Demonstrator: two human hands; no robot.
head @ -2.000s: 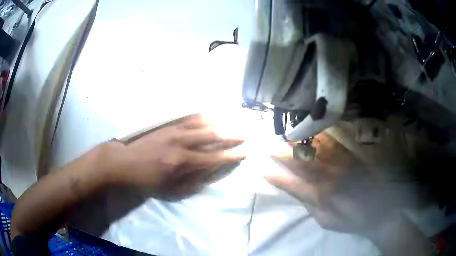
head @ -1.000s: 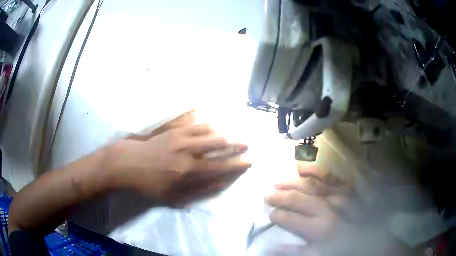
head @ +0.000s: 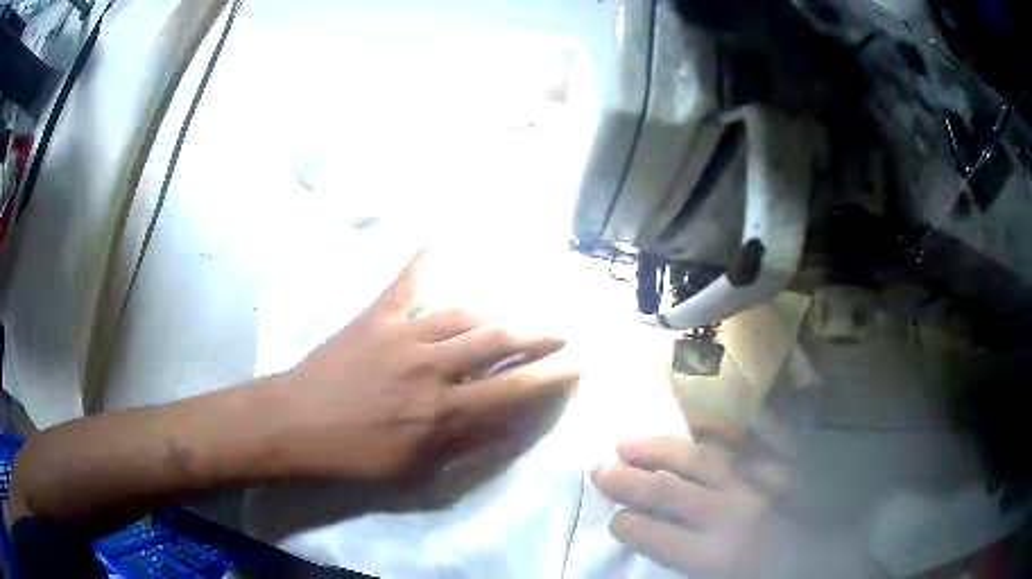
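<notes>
A white fabric panel (head: pixel 441 526) lies under the lamp glare and hangs toward the front edge, with a seam line running down it. My left hand (head: pixel 413 390) lies on it, fingers spread and pointing at the needle area. My right hand (head: pixel 690 498) rests on the fabric at the lower right, fingers bent, partly blurred; whether it pinches the cloth is unclear. The grey-white sewing machine head (head: pixel 679 170) stands above and right of my fingertips. The presser foot and needle are lost in glare. A small square metal fitting (head: pixel 697 356) hangs low on the head.
A cream fabric piece (head: pixel 68 260) with a curved edge lies at the left. A blue plastic basket (head: pixel 164 554) is below the table edge at lower left. Dark machine parts fill the right side. Small red items (head: pixel 17 170) show at the far left.
My right hand has moved down and slightly left, away from the head. My left hand is slightly lower, still flat. More white fabric with small folds now shows beyond my left hand.
</notes>
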